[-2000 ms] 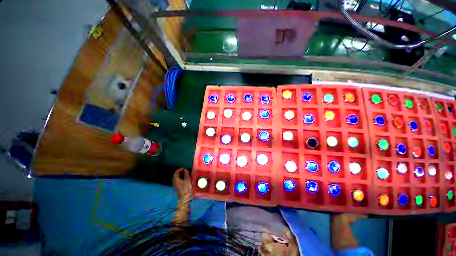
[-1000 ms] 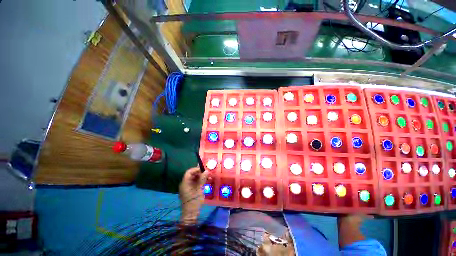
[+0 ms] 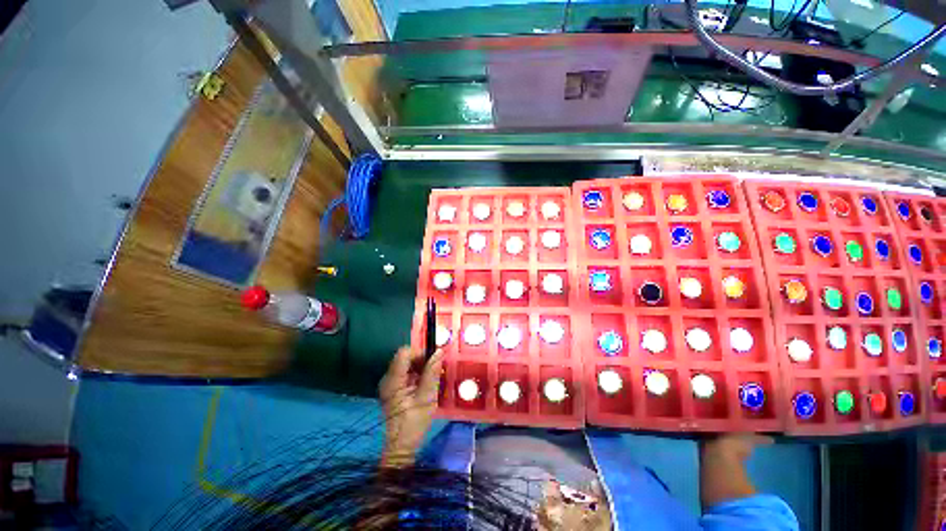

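Observation:
Red compartment trays [image 3: 581, 311] lie edge to edge in front of me, with round units in their pockets. Most faces in the two left trays glow white [image 3: 508, 334], others blue, green, orange or red. One unit [image 3: 650, 292] has a black face. My left hand [image 3: 410, 399] is at the leftmost tray's lower left corner. Its fingers hold a thin dark stick-like thing [image 3: 430, 330] upright over the left pockets; what it is I cannot tell. My right hand [image 3: 729, 448] is at the trays' near edge, its fingers hidden or blurred.
A red-capped bottle [image 3: 296, 310] lies left of the trays on the dark green bench [image 3: 389, 207]. A blue cable coil [image 3: 360, 195] is behind it. A wooden board [image 3: 156, 301] stands at the left. A metal rail [image 3: 519, 145] runs behind the trays.
My left hand has moved right from beside the tray onto its corner, and the dark thing now shows in its fingers. Many unit faces have changed colour. My right hand stays near the front edge.

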